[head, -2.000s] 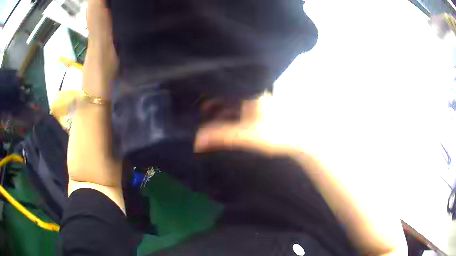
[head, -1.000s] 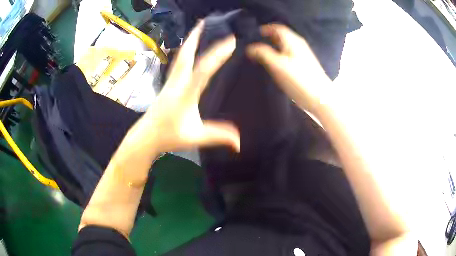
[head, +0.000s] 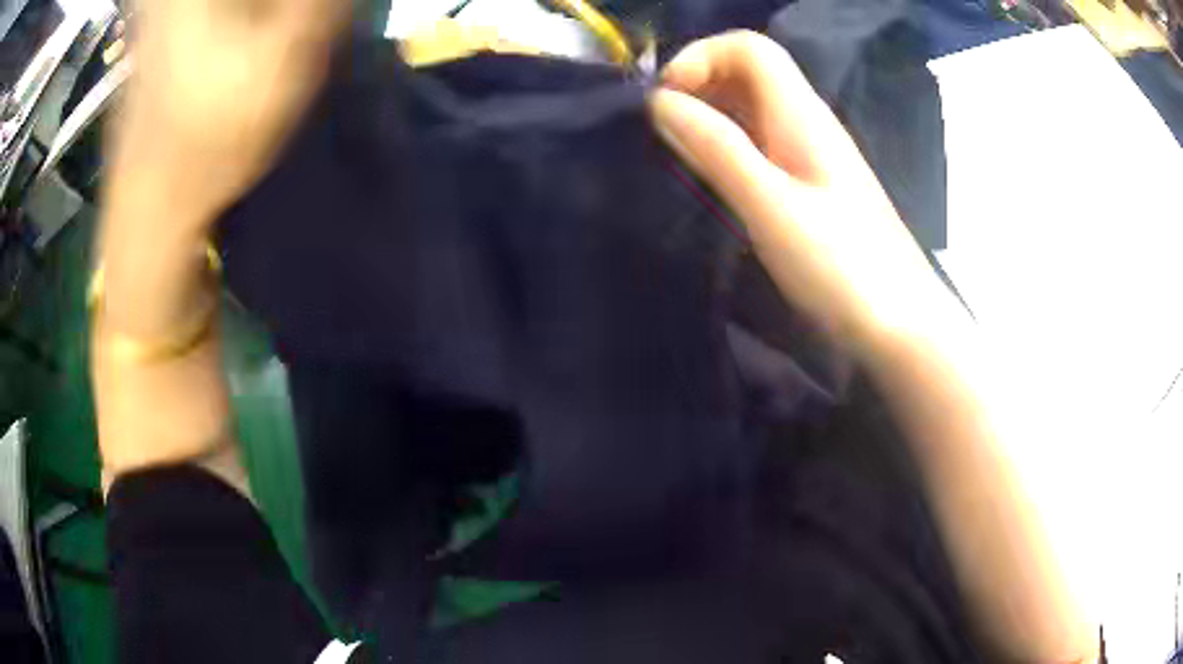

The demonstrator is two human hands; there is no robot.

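The dark navy-black garment hangs spread in front of me and fills the middle of the view. My right hand pinches its upper right edge between thumb and fingers. My left hand is at the upper left beside the garment's upper left part, blurred and cut off by the top edge. Its fingers are not clearly seen, so its hold cannot be told. The lower part of the garment merges with my black top.
A white table lies at the right, with more dark cloth at its far left part. The green floor shows at the left and through a gap below the garment. A yellow tube is at the top.
My left hand has moved up and to the left. The garment now hangs spread between the hands, its upper right edge pinched in my right hand. The view has shifted.
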